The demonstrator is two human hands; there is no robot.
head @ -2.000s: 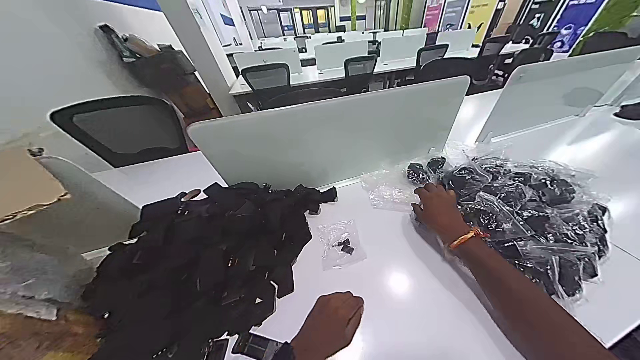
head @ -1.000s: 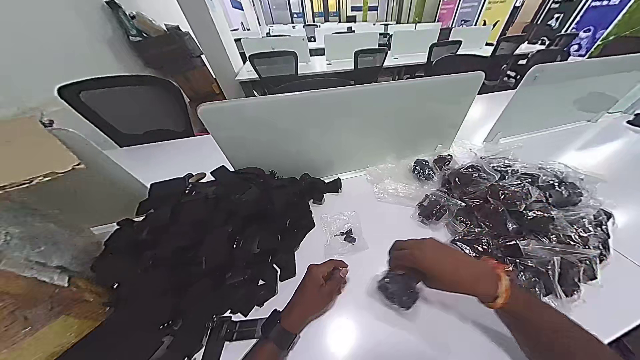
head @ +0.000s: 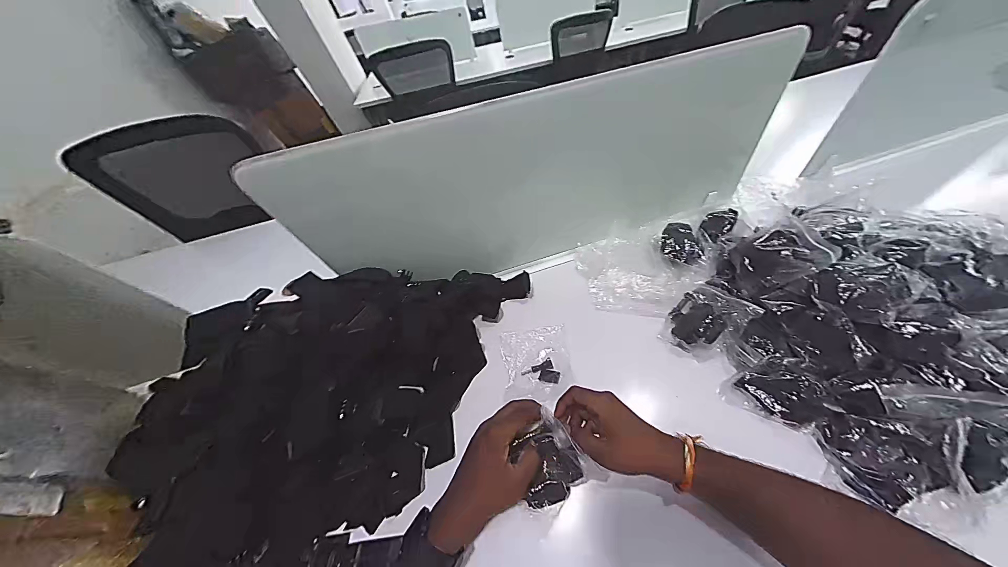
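Near the front of the white table, my left hand (head: 500, 465) grips a clear plastic bag with a black item (head: 554, 472) inside. My right hand (head: 602, 425) pinches the upper edge of that same bag, its fingertips close to my left hand's. Just beyond both hands lies a small clear bag (head: 535, 354) with small black parts. A large heap of black fabric-like items (head: 339, 394) spreads to the left. On the right is a pile of clear bags with black items (head: 858, 315) inside. What the black items are, I cannot tell.
A frosted divider panel (head: 520, 157) stands along the table's back edge. Flat clear bags (head: 630, 272) lie in front of it, beside the right pile. A mesh-backed chair (head: 173, 173) is behind at the left, and a cardboard box (head: 63, 370) is at the left edge.
My right hand was at the right pile, then carried a bagged black item toward the middle. Now both hands are on that bag. The view has shifted closer to the table.
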